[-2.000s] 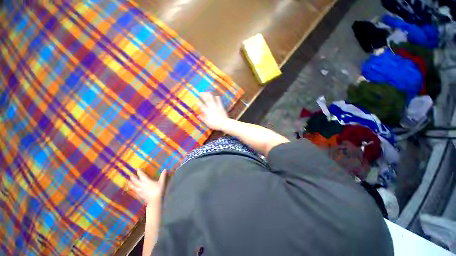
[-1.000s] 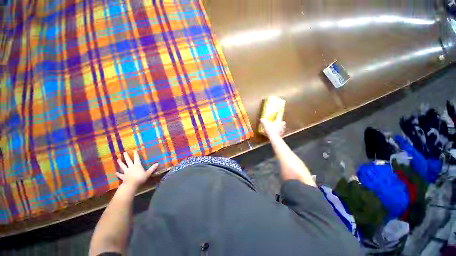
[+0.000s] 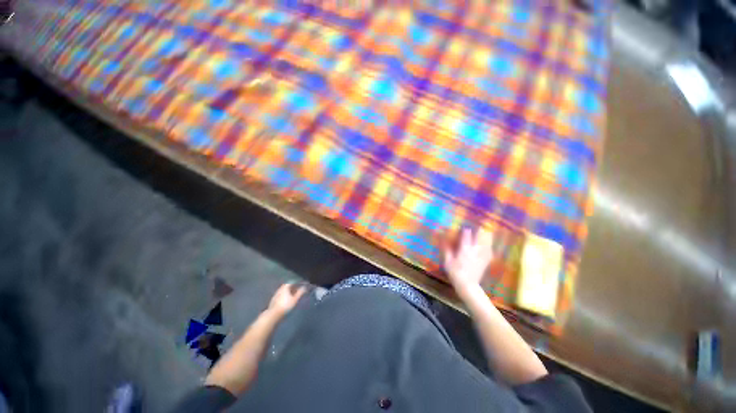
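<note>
The plaid fabric (image 3: 355,121) in orange, yellow, blue and purple checks lies on the brown table, blurred by motion. The yellow block (image 3: 539,276) sits on the fabric's near right corner. My right hand (image 3: 470,256) is just left of the block, over the fabric near its edge, with the fingers apart and holding nothing. The blur hides whether it touches the cloth. My left hand (image 3: 286,298) is off the table, beside my waist, with its fingers curled. Whether it holds anything cannot be told.
The table edge (image 3: 323,227) runs diagonally from upper left to lower right. A small box (image 3: 708,355) lies on the table at the far right. Dark and blue scraps (image 3: 207,332) lie on the grey floor at the lower left.
The yellow block has gone from the bare table onto the fabric corner, and my right hand has let go of it. My left hand has left the fabric. The view has turned left.
</note>
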